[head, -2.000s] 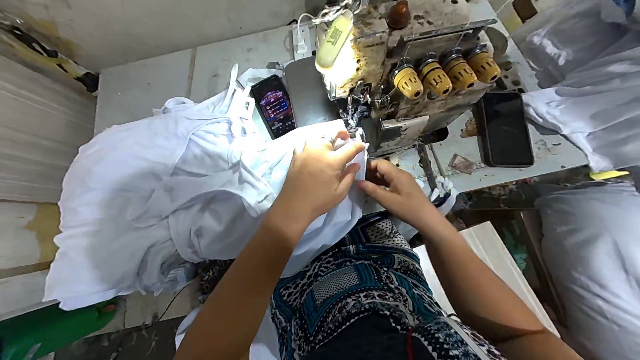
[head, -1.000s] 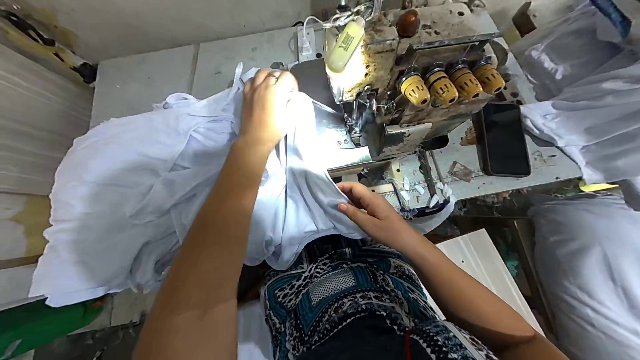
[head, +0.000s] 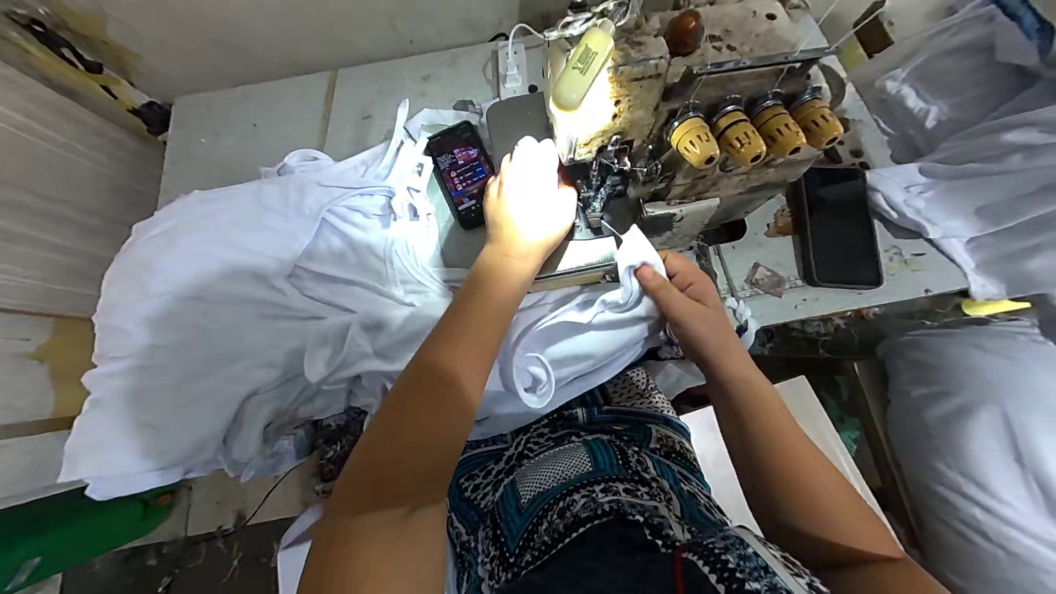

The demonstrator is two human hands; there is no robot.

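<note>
White knit fabric (head: 577, 330) lies bunched over the table edge and my lap, one corner raised beside the needle area of an overlock sewing machine (head: 635, 82). My right hand (head: 689, 297) pinches that corner between thumb and fingers. My left hand (head: 532, 198) is over the machine's bed, just left of the presser foot (head: 598, 194), under the bright lamp (head: 584, 66); glare hides its fingertips, and whether it holds anything is unclear. A lit smartphone (head: 462, 173) rests to its left. A large heap of white fabric (head: 223, 313) spreads across the left of the table.
Several yellow thread tension knobs (head: 693, 139) line the machine's front. A dark phone (head: 837, 227) lies on the table (head: 239, 107) to the right. A power outlet (head: 511, 70) sits behind the lamp. More white fabric (head: 973, 181) and a full white sack or cloth bundle (head: 982, 437) are at right.
My left hand has moved right from the fabric heap to the machine bed, uncovering the lit phone. My right hand has moved up towards the needle area with the fabric's corner.
</note>
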